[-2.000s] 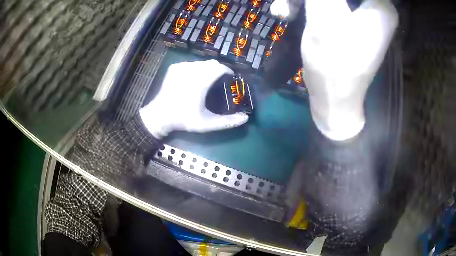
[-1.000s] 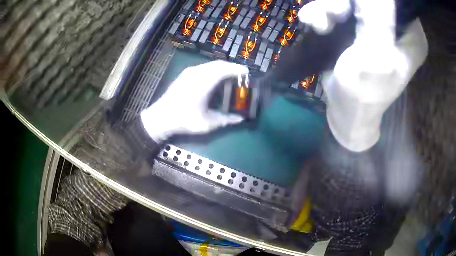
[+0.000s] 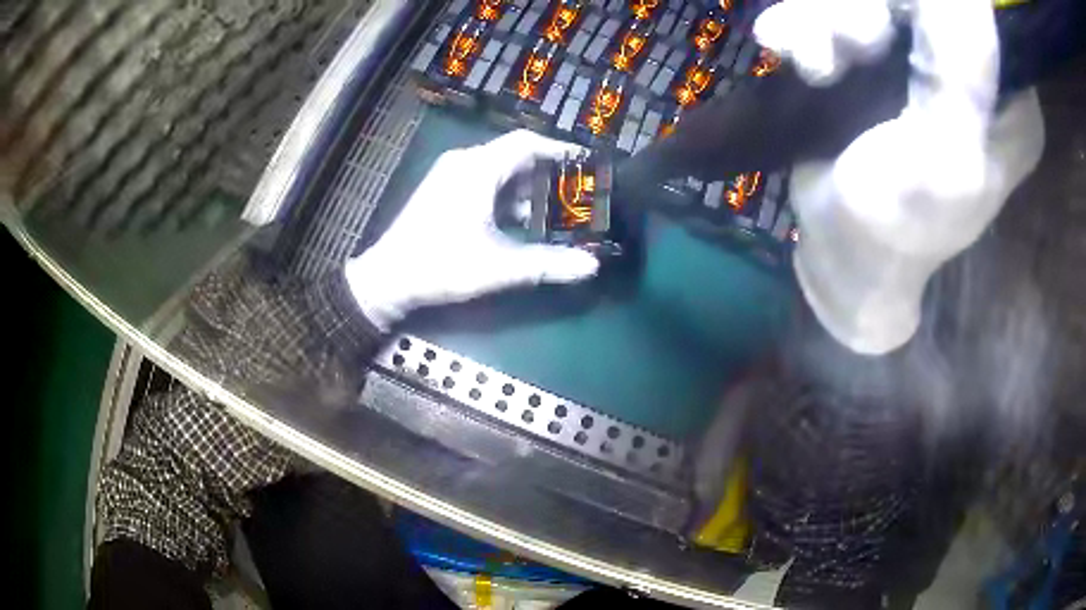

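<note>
My left hand (image 3: pixel 459 232), in a white glove, holds a small black unit (image 3: pixel 578 197) between thumb and fingers. The unit's open face with orange copper parts faces up. My right hand (image 3: pixel 911 179), also gloved in white, is at the upper right, curled around a dark tapered tool, apparently an air blow gun (image 3: pixel 738 125). Its narrow end points at the unit from the right, close to it. Glare and blur hide the grip details.
Rows of units (image 3: pixel 542 74) with orange spots lie at the back on the teal mat (image 3: pixel 703 310). A slotted grille (image 3: pixel 357 191) is at left, a perforated strip (image 3: pixel 530 408) at the front. The clear window's curved rim (image 3: pixel 310 450) crosses below. Foam wall (image 3: pixel 143 107) stands left.
My right hand and the dark tool have moved to the right. My left hand has stayed nearly in place, with the held unit's face tilting slightly. The whole view has shifted a little.
</note>
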